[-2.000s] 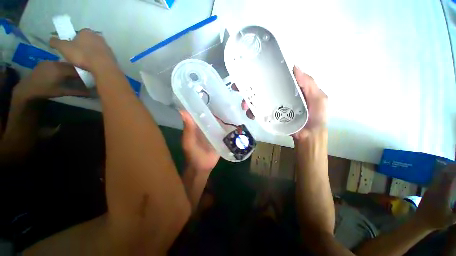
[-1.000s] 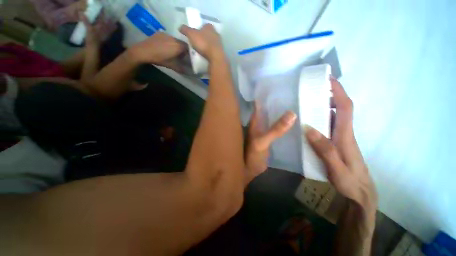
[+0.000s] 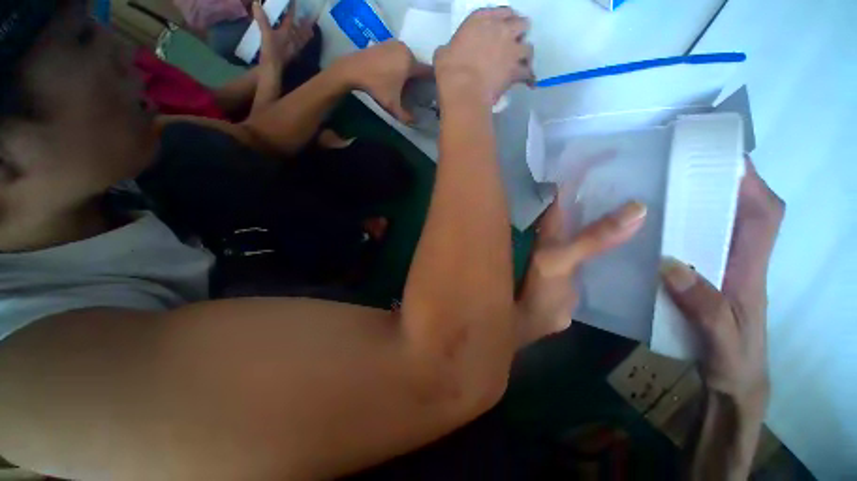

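My right hand (image 3: pixel 724 291) grips a white ribbed-sided case part (image 3: pixel 700 225), held edge-on and upright, its thumb on the near side and fingers behind. Whether the clear half is joined behind it is hidden. My left hand (image 3: pixel 564 268) is just left of it, fingers apart, with no clear object gripped. An open carton (image 3: pixel 615 315) with white inside and blue-edged flap (image 3: pixel 648 68) lies beneath both hands. A faint, blurred pale shape inside it, near my left fingers, is unclear.
A neighbour's bare arm (image 3: pixel 460 235) crosses close on the left, hands over a white item at the table's edge. A blue box (image 3: pixel 360 23) lies beyond. Pale wooden slats (image 3: pixel 648 380) show below the table. Another person's hands are at upper left.
The view has turned left. The two case halves were held apart and open side by side; now only the white part shows, turned edge-on. The neighbour's hands have shifted over their item.
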